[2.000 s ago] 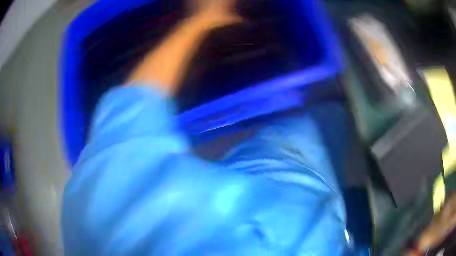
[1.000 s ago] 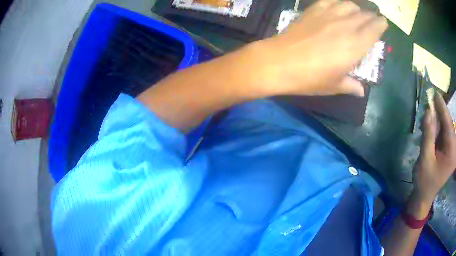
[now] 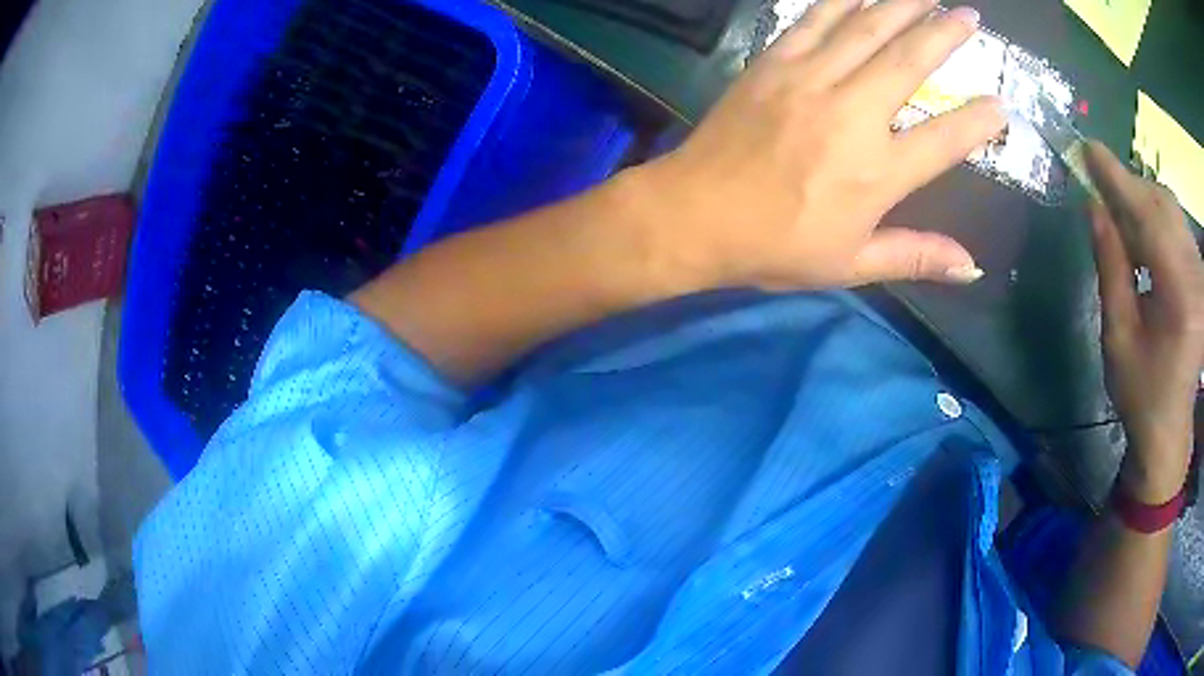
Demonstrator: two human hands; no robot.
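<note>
A silvery white phone frame (image 3: 1025, 148) with an orange-yellow strip lies on a black foam pad (image 3: 1017, 238) at the upper right. My left hand (image 3: 819, 159) lies palm down over the frame's left part, fingers spread and thumb over the pad; it hides much of both. My right hand (image 3: 1151, 258), with a red wristband, holds a thin pale tool (image 3: 1064, 137), perhaps tweezers. The tool's tip is at the frame's right part; whether it touches is unclear.
A deep blue tote (image 3: 512, 66) with dark close-set rows stands left of the bench. A red box (image 3: 82, 254) is on the grey floor. Yellow sheets (image 3: 1117, 24) lie at the far edge. Another dark pad (image 3: 660, 16) is at the top.
Compared with one second ago, my right hand has moved up with the tool to the phone frame. My left hand has shifted left and spread its fingers, showing more of the frame. The view has shifted.
</note>
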